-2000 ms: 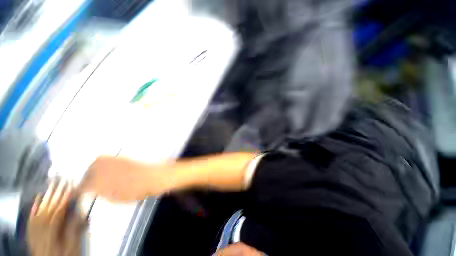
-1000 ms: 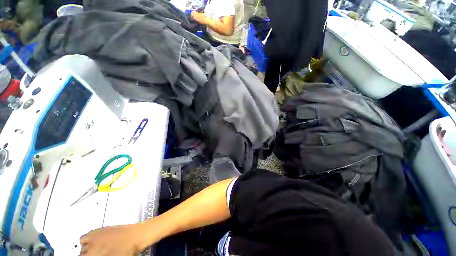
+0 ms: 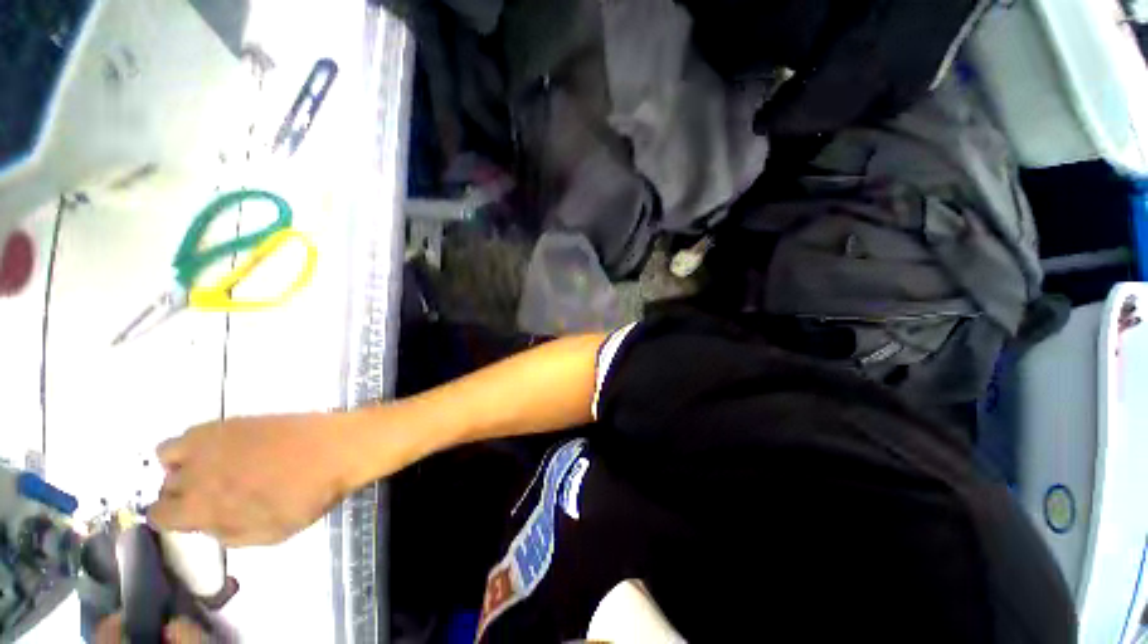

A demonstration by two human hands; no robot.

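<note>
My right hand [image 3: 258, 478] lies over the white sewing table [image 3: 290, 377] at the lower left, fingers curled by small blurred machine parts [image 3: 107, 516]. What its fingertips touch is hidden. A white rounded thing [image 3: 195, 562] and a dark grey thing [image 3: 145, 585] are just below it. My left hand [image 3: 183, 629] is cut off by the bottom edge, blurred, close to the dark grey thing; its grip is unclear. Scissors with a green and a yellow loop [image 3: 258, 302] lie closed on the table, blades towards the lower left. Slim dark snips [image 3: 305, 107] lie above them.
The ruler-marked table edge [image 3: 365, 302] runs top to bottom. Beyond it are a translucent bin [image 3: 567, 283] and dark grey garment heaps [image 3: 869, 252]. A white tub-like form [image 3: 1070, 466] stands at the right. A red spot [image 3: 15, 262] shows at the far left.
The view has swung down from the garment heaps and machine head. My right hand appears higher in the picture, and part of my left hand has come in. The scissors and snips remain on the table.
</note>
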